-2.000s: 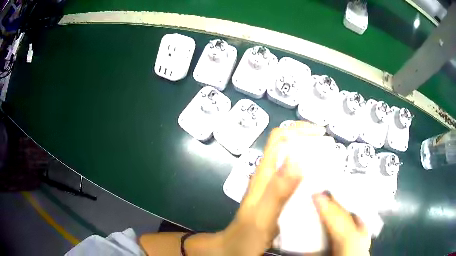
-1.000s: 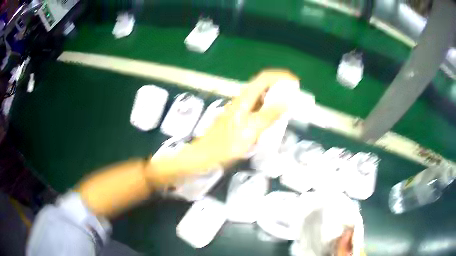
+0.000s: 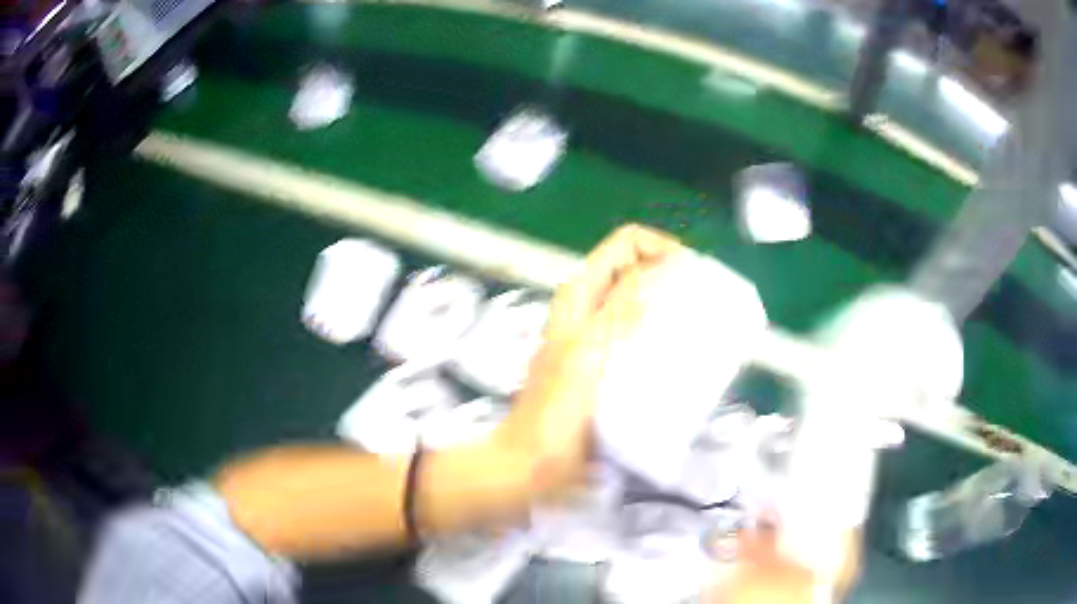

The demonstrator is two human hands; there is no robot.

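My left hand [image 3: 579,378], bare with a dark band at the wrist, grips a white outlet adapter [image 3: 679,366] above the bench rows; glare and blur hide its details. My right hand [image 3: 785,566] is low at the right, blurred and partly cut off by the bottom edge. It holds a limp white cloth [image 3: 892,354] that extends up and right over the belt edge rail, apart from the adapter's upper part. More white adapters [image 3: 352,290] lie in rows on the dark green bench, partly hidden by my hands.
Beyond the cream belt edge rail [image 3: 461,236], spaced white adapters [image 3: 521,149] lie on the green conveyor belt [image 3: 650,177]. A clear bottle [image 3: 974,510] lies at the right. A grey support post [image 3: 974,242] stands at the upper right.
My left hand and its adapter have come lower and closer. The white cloth in my right hand has risen and spread to the right. The view has shifted, and belt adapters appear displaced.
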